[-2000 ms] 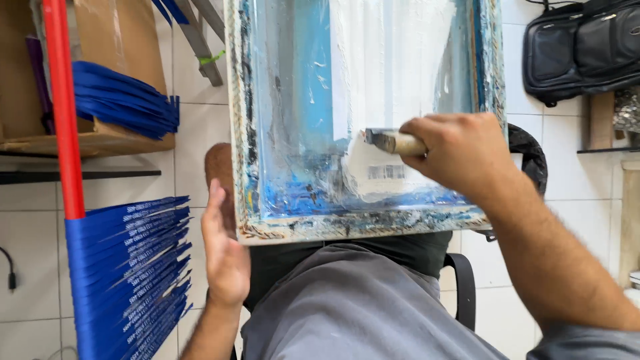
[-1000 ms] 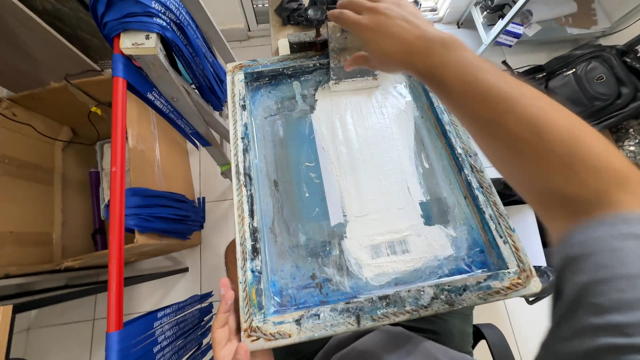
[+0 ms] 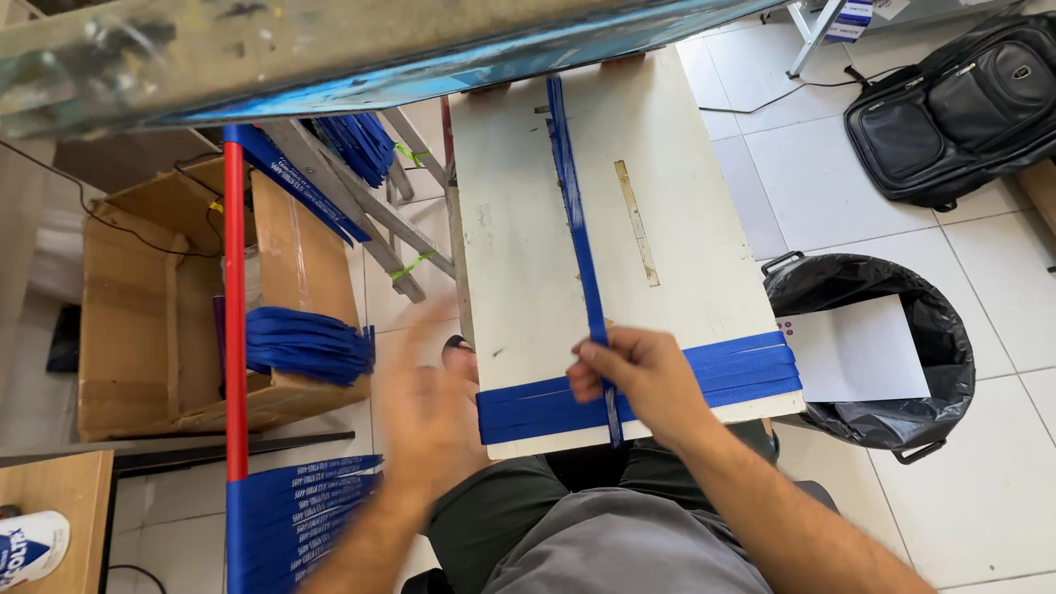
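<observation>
A white board [image 3: 528, 247] lies over my lap. Lengthwise along it runs a blue ribbon [image 3: 585, 247], pinched near its lower end by my right hand [image 3: 631, 379]. Several blue ribbons [image 3: 734, 371] lie side by side across the near end of the board, passing under that hand. My left hand [image 3: 433, 388], blurred, is in the air just left of the board, fingers apart, with nothing seen in it. Above the board's far end, the framed printing screen [image 3: 330, 49] is tilted up, its ink-stained frame crossing the top of the view.
On the left, printed blue ribbons [image 3: 305, 528] hang from a red bar [image 3: 236, 330], near a cardboard box [image 3: 305, 256] and a metal stepladder [image 3: 363, 198]. A lined trash bin [image 3: 932, 330] with paper in it stands to the right, below a black backpack [image 3: 973, 107].
The screen, which lay over the board, is now raised. My right hand has left the squeegee and come back toward me onto the ribbon. My left hand has left the frame's near edge.
</observation>
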